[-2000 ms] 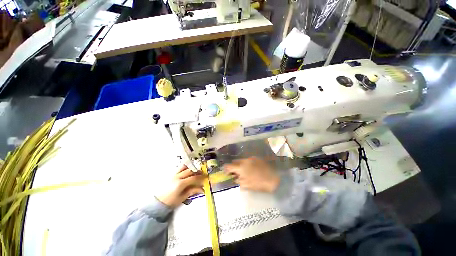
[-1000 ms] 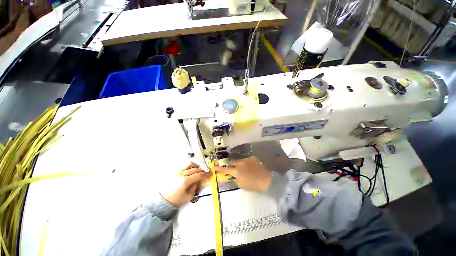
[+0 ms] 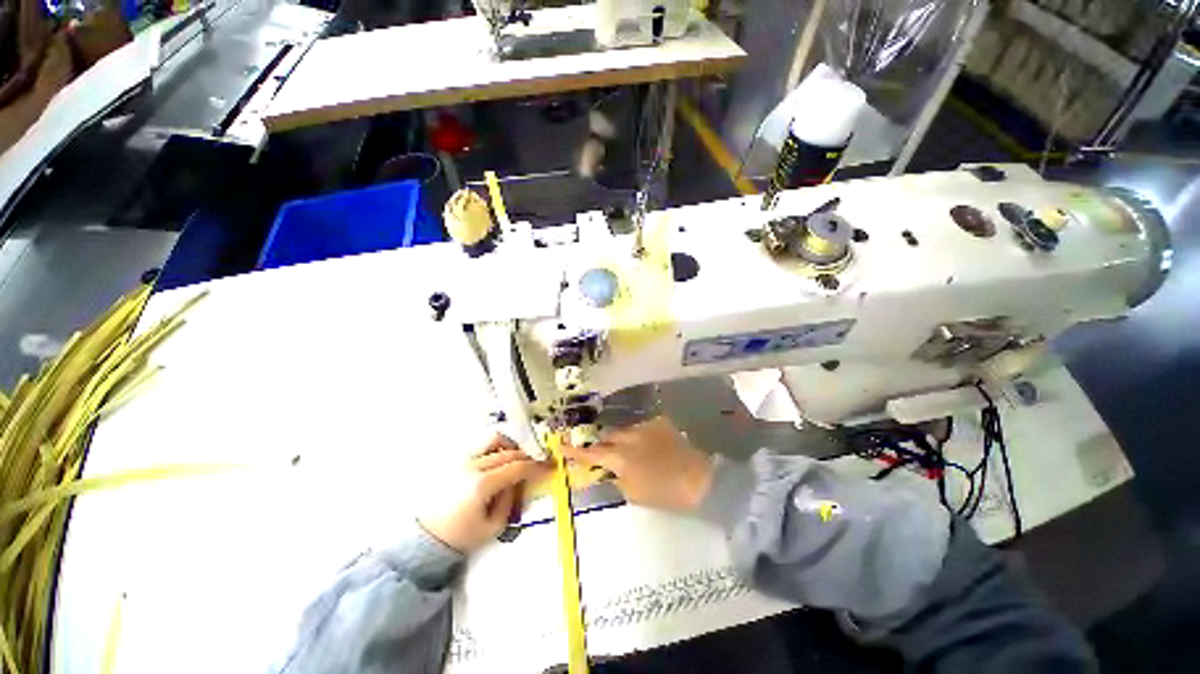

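A yellow strip (image 3: 570, 566) runs from the presser foot (image 3: 566, 419) down over the front edge of the white tabletop. The sewing machine (image 3: 737, 296) stands over it. My left hand (image 3: 484, 498) is beside the strip, left of the needle area, fingertips at its edge. My right hand (image 3: 654, 461) is just right of the strip, fingertips on the work by the foot. Yellow material shows under the fingers of both hands. The fingertips partly hide the strip's upper end.
A bundle of yellow strips (image 3: 59, 448) lies at the left edge of the tabletop (image 3: 263, 527). A blue bin (image 3: 345, 224) is behind. Black and red cords (image 3: 967, 461) lie right of my right sleeve. Another machine table (image 3: 500, 79) stands at the back.
My right hand has come in from the right to the strip and stays there. A yellow strip end now sticks up behind the machine head. The camera view has shifted slightly.
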